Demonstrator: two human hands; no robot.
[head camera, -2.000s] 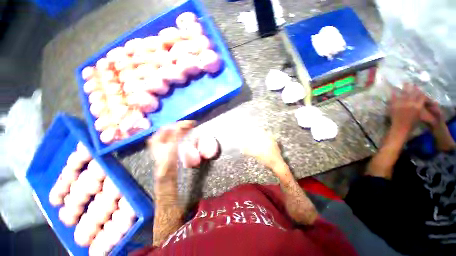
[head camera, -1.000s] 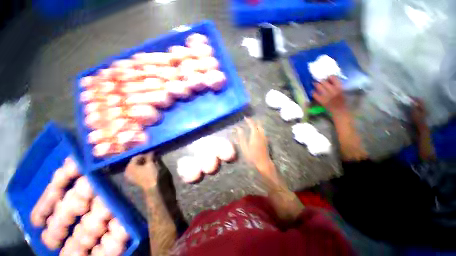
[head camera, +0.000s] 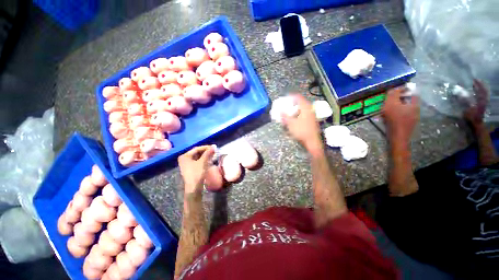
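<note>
Pink moulded pieces (head camera: 249, 157) lie in a small group on the bench in front of me. My left hand (head camera: 198, 164) is at the group's left side, fingertips bent together beside the leftmost piece. Whether it grips anything is unclear. My right hand (head camera: 298, 117), blurred, has its fingers on a white stuffing wad (head camera: 283, 108), left of another wad (head camera: 321, 110). Two more wads (head camera: 353, 147) lie nearer me. A large blue tray (head camera: 191, 134) holds rows of pink pieces with dark or reddish holes. A second blue crate (head camera: 52, 188) at the left holds smooth pink pieces.
A digital scale (head camera: 358, 90) with green-lit display carries a white wad. A black smartphone (head camera: 291, 35) lies on white material behind. A co-worker's hand (head camera: 402, 112) is by the scale's right front, another at the far right beside clear plastic (head camera: 459, 44). A blue tray edge shows at the top.
My right hand has moved from beside the pink pieces to the wads, shifting one left. My left hand has moved from the tray's edge to the pieces. The co-worker's hand has left the scale's pan.
</note>
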